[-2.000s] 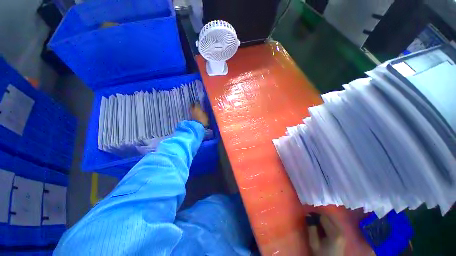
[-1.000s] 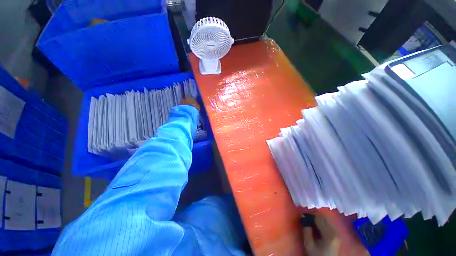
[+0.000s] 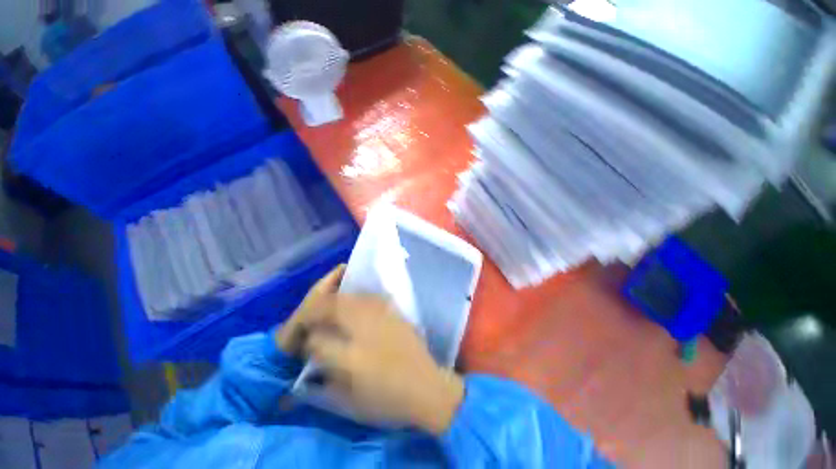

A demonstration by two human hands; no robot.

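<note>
A display panel (image 3: 438, 284) with a white edge and grey face lies partly inside a white foam sleeve (image 3: 378, 261), over the near edge of the orange-red mat. My left hand (image 3: 312, 307) grips the sleeve's left side. My right hand (image 3: 380, 362) is blurred and lies across the lower part of the sleeve, hiding it; its fingertips overlap my left hand. Whether the right fingers grip the sleeve is unclear.
A tall fanned stack of white sleeves (image 3: 596, 156) stands at right, a panel on top. A blue crate (image 3: 137, 316) at left holds upright white sleeves. A white fan (image 3: 307, 69) stands at the mat's far end. A blue parts bin (image 3: 676, 288) and dotted sheet (image 3: 756, 394) are at right.
My left hand has come out of the crate and now holds a sleeved panel. My right hand has moved left from the mat to the sleeve. The view has shifted.
</note>
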